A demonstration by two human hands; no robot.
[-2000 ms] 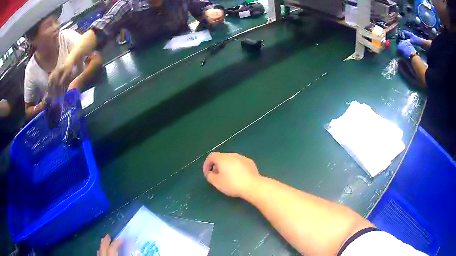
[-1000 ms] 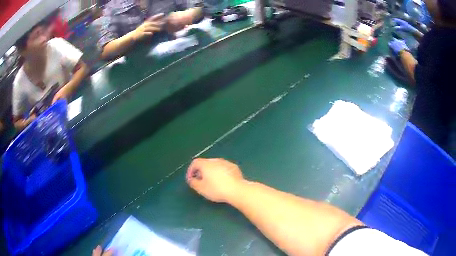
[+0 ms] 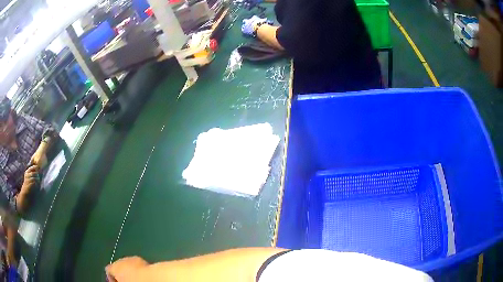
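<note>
My right hand is at the bottom left, cut off by the lower edge, on or just over the green table. Its fingers are mostly out of the picture, so I cannot tell what it holds. My forearm reaches in from the bottom right. My left hand is not in view. A white stack lies on the table near its right edge, beyond my forearm.
A large blue tote stands against the table's right edge, with a perforated blue basket inside. A person in black with gloved hands is at the far table edge. Another person sits across the belt. A white post stands ahead.
The view has swung right. The blue basket at left, the printed bag stack and my left hand have left the picture. More of the blue tote shows, and my right hand sits lower left.
</note>
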